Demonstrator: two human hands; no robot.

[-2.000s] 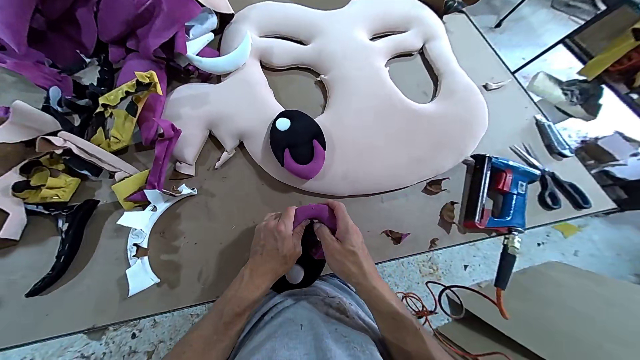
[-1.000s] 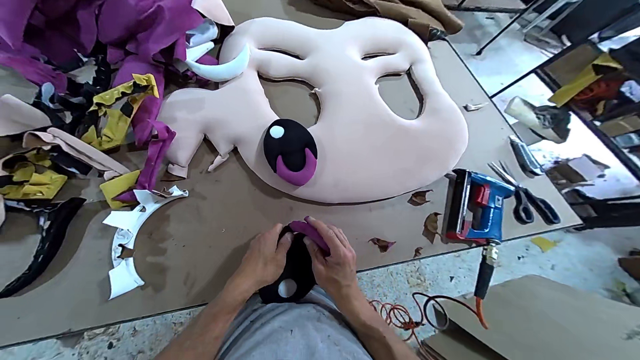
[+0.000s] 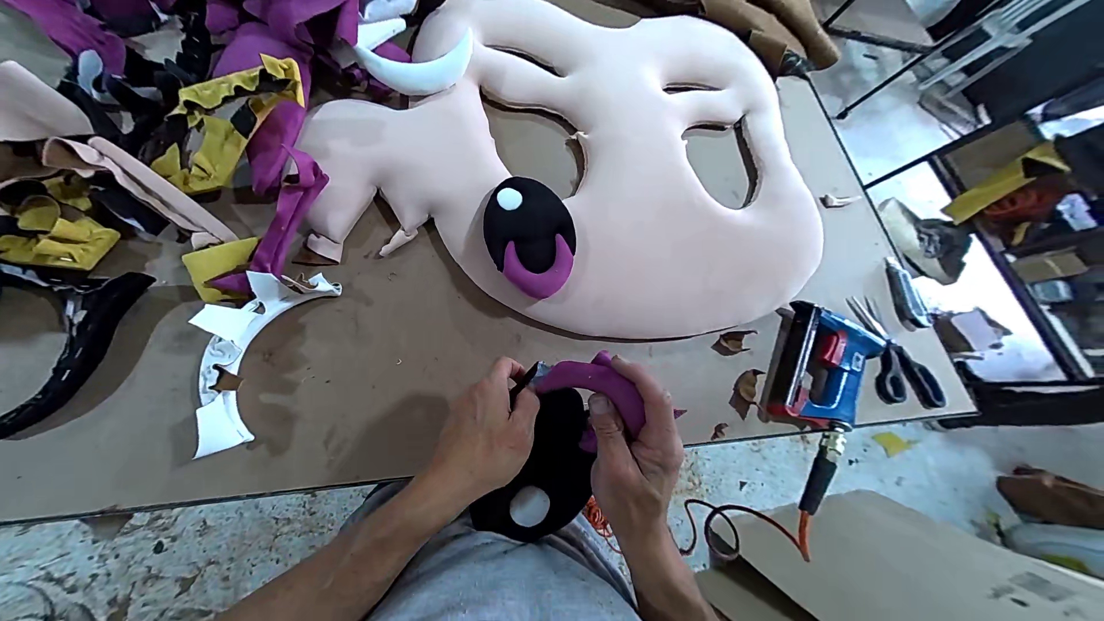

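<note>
A black padded fabric eye piece point(image 3: 552, 457) with a white dot rests against my lap at the table edge. My right hand point(image 3: 634, 440) grips a curved purple padded crescent point(image 3: 599, 379) at the black piece's far end. At the crescent's left tip, my left hand point(image 3: 492, 423) pinches the black fabric edge. Beyond the hands lies a large pale pink padded face shape point(image 3: 655, 250) with cut-out openings. A finished-looking black eye point(image 3: 529, 216) with a white dot and purple crescent lies on its lower left.
A blue and red pneumatic stapler point(image 3: 828, 362) with an orange hose lies at right, beside scissors point(image 3: 906, 371). Purple, yellow, black and pink fabric scraps heap at left. A white curved piece point(image 3: 228, 354) lies nearer. Brown scraps point(image 3: 746, 388) lie by the stapler.
The purple crescent now shows as an arch, its left end clear of my left hand's palm. My left hand has shifted from the black piece's middle to the crescent's left tip.
</note>
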